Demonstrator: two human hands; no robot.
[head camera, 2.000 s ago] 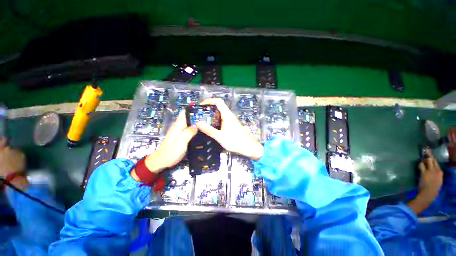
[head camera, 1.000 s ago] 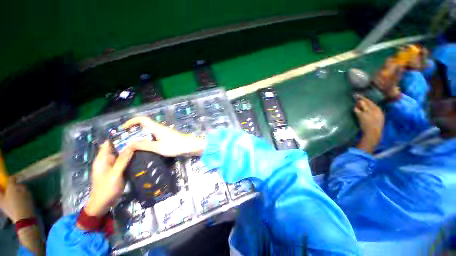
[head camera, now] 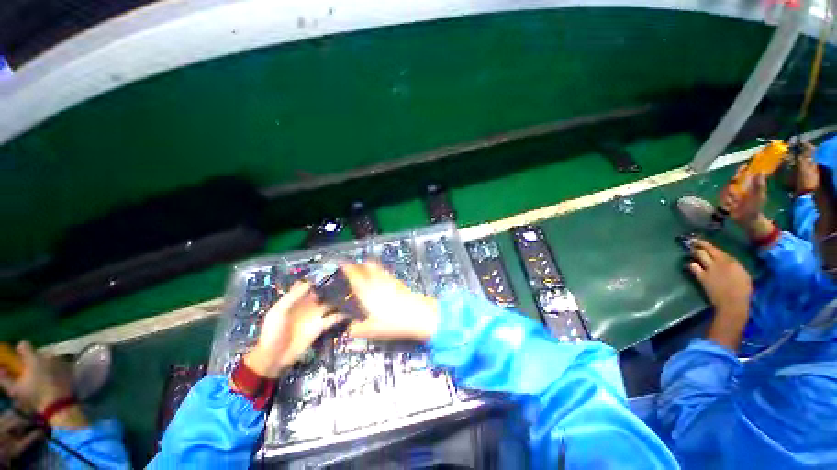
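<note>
A black phone housing (head camera: 336, 292) is held between my two hands above the clear blister tray (head camera: 367, 424). My left hand (head camera: 295, 328), with a red wrist strap, grips its left and lower side. My right hand (head camera: 390, 303) grips its right side, and its fingers are blurred. A small bluish-silver part shows at the housing's top end. The hands hide much of the housing. The tray's pockets hold many small boards.
Phone housings lie right of the tray (head camera: 536, 257) and on the green belt behind it (head camera: 439, 204). A thick black block (head camera: 138, 262) is at the back left. Neighbours' hands are at both sides, one with a yellow-orange screwdriver (head camera: 764, 163). A round dish (head camera: 699, 211) lies at right.
The view has turned and lifted, showing more of the belt and far edge. The held housing is tilted differently, and my hands are closer around it. Both hands still hold it.
</note>
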